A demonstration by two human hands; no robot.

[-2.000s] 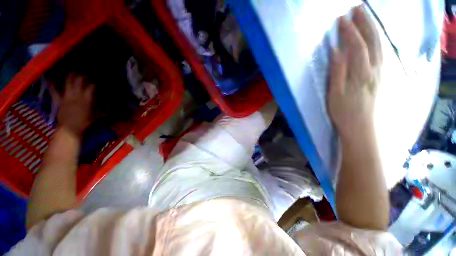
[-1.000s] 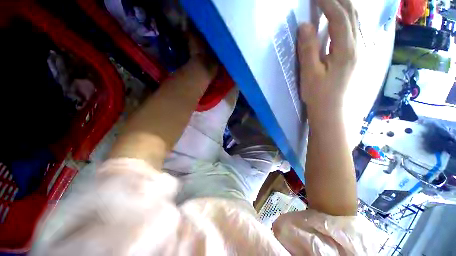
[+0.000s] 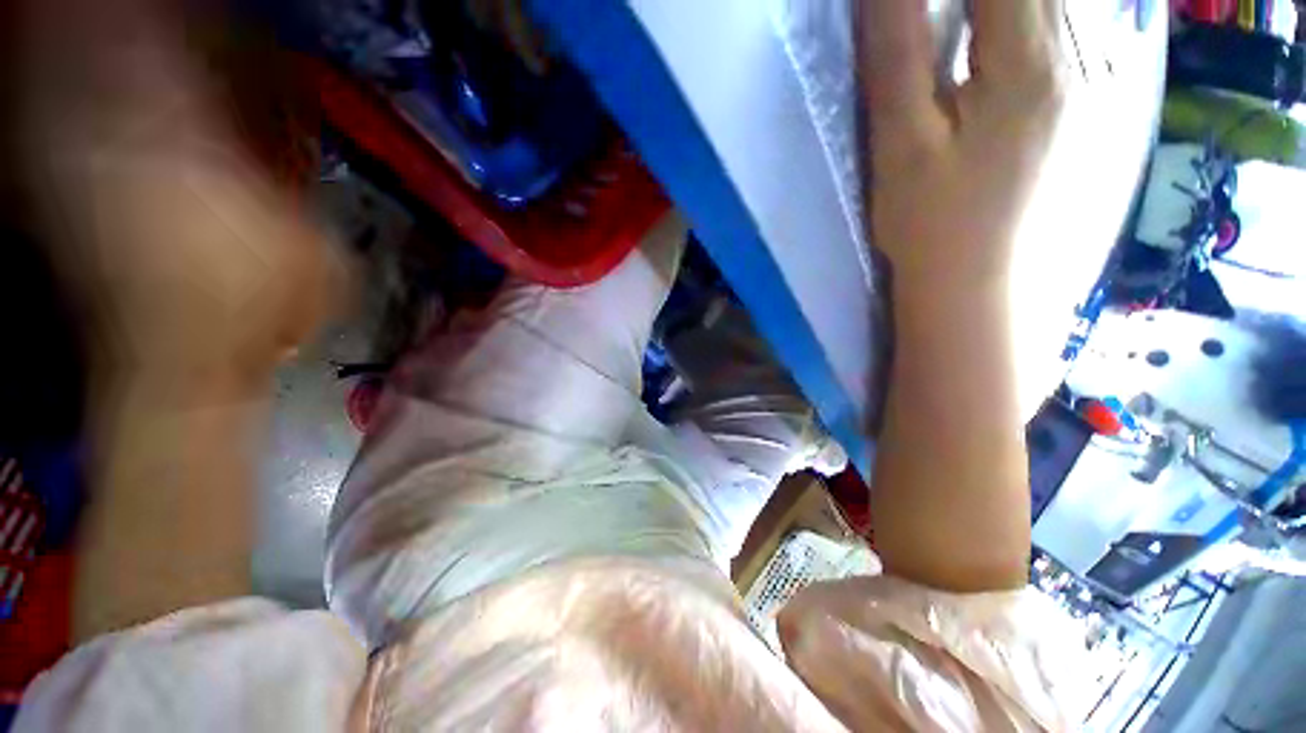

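Note:
My left hand (image 3: 215, 258) is blurred at the left, raised in front of a dark area; whether it holds anything cannot be told. A red plastic basket (image 3: 573, 236) stands beside the table edge with dark and blue pieces (image 3: 516, 165) in it. My right hand (image 3: 967, 143) lies with spread fingers on the white table (image 3: 723, 136), its fingertips cut off by the top edge. Pale cloth (image 3: 828, 108) seems to lie beside and under it, but glare hides its extent.
The table's blue edge (image 3: 716, 251) runs diagonally past my legs. A sewing machine (image 3: 1174, 351) is at the right, with a yellow-green cylinder (image 3: 1232, 125) above it. A white perforated basket (image 3: 805, 573) sits low by a cardboard box (image 3: 788, 518). Part of another red basket (image 3: 36, 616) shows lower left.
My left hand has left the basket by the table edge and moved far to the left. My right hand remains on the table. The view has shifted slightly.

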